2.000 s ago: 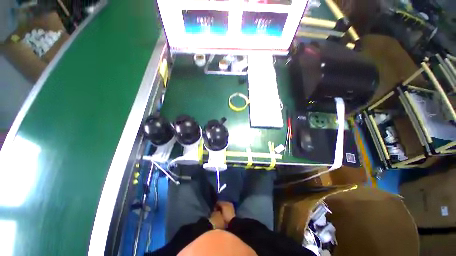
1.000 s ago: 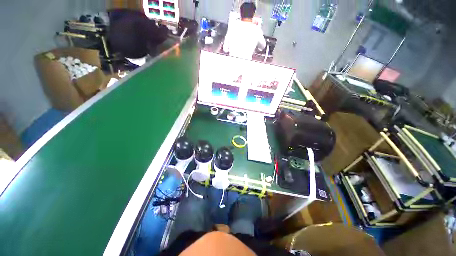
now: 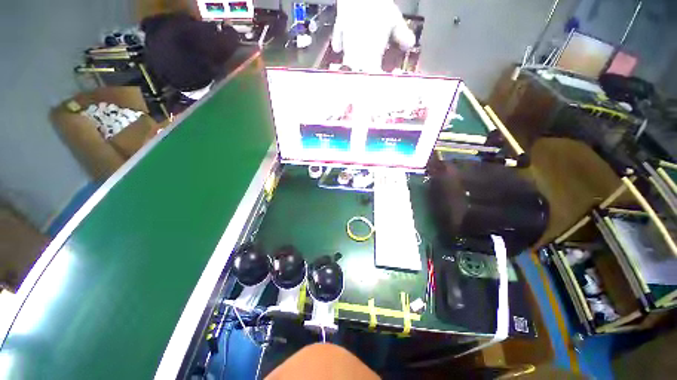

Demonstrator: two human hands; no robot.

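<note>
Three small security cameras with black ball heads and white bases stand in a row at the front left edge of the bench: the left one [image 3: 252, 265], the middle one [image 3: 288, 268] and the right one [image 3: 325, 280]. Thin white cables [image 3: 249, 320] hang near the front left edge. A large bright monitor [image 3: 362, 119] shows several video windows. A long white keyboard [image 3: 395, 223] lies below it. A small black mouse [image 3: 454, 294] is on the dark pad at right. Neither of my hands is in view.
A wide green conveyor belt [image 3: 159, 215] runs along the left. A black label printer [image 3: 490, 204] with a curling white strip [image 3: 501, 289] stands at right. A yellow tape ring [image 3: 361, 228] lies on the bench. Racks [image 3: 605, 260] stand at far right. Two people are beyond the bench.
The view has tilted up from my lap, so my joined hands have dropped out of the picture and the people beyond have come in. The cameras stand in the same row.
</note>
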